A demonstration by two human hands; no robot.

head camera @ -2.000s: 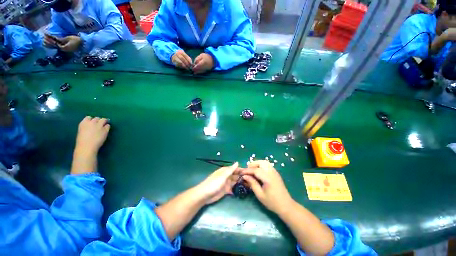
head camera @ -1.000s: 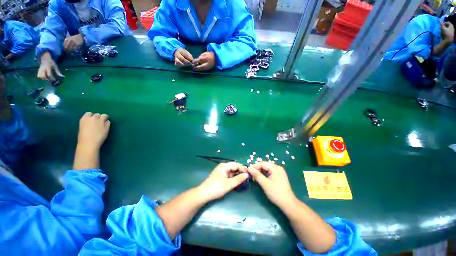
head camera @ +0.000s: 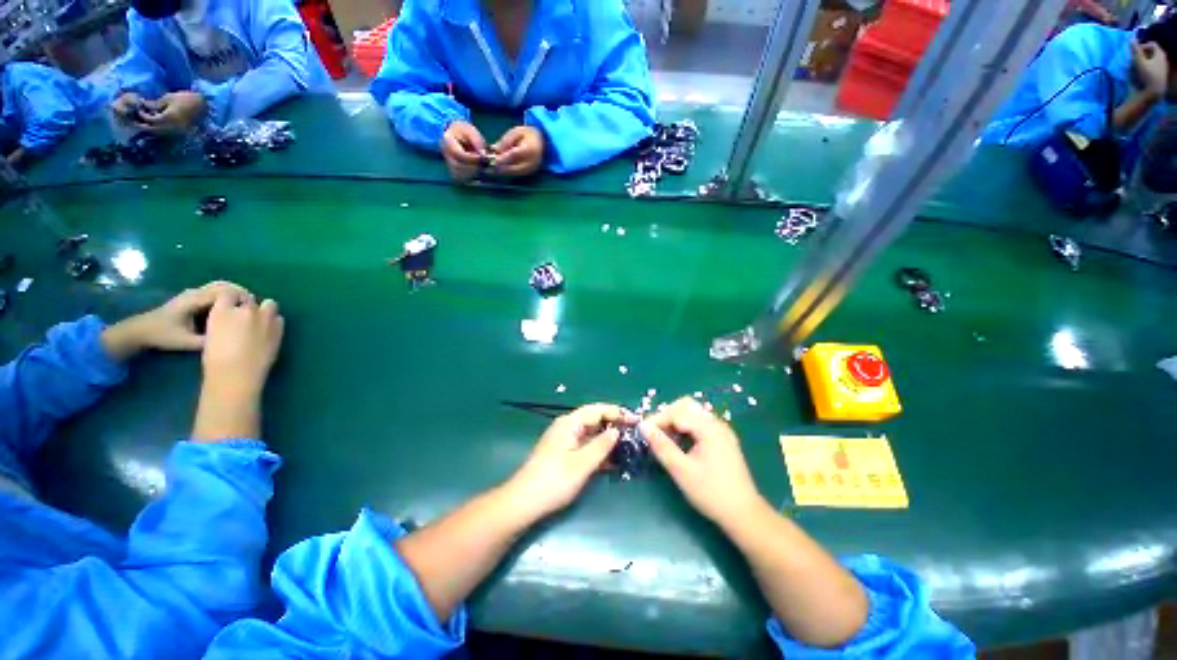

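Note:
A small dark, shiny unit (head camera: 629,454) is held between both hands just above the green surface, partly hidden by the fingers. My left hand (head camera: 568,451) grips its left side with thumb and fingertips. My right hand (head camera: 694,451) has its fingertips at its upper right edge. Small white parts (head camera: 649,392) lie scattered just beyond my fingers. Black tweezers (head camera: 532,407) lie beyond my left hand, partly hidden by it. What exactly the fingertips press on is too small to tell.
A yellow stop-button box (head camera: 849,383) stands right of my right hand, with a yellow label card (head camera: 844,471) below it. A slanting metal post (head camera: 891,181) rises behind. Dark units (head camera: 547,277) lie on the green belt (head camera: 349,348). A neighbour's hands (head camera: 232,329) rest at left; workers sit opposite.
Units on the far belt have shifted left, and another has appeared near the post. My hands remain at the held unit, with more of it showing. The neighbour's second hand has come into view.

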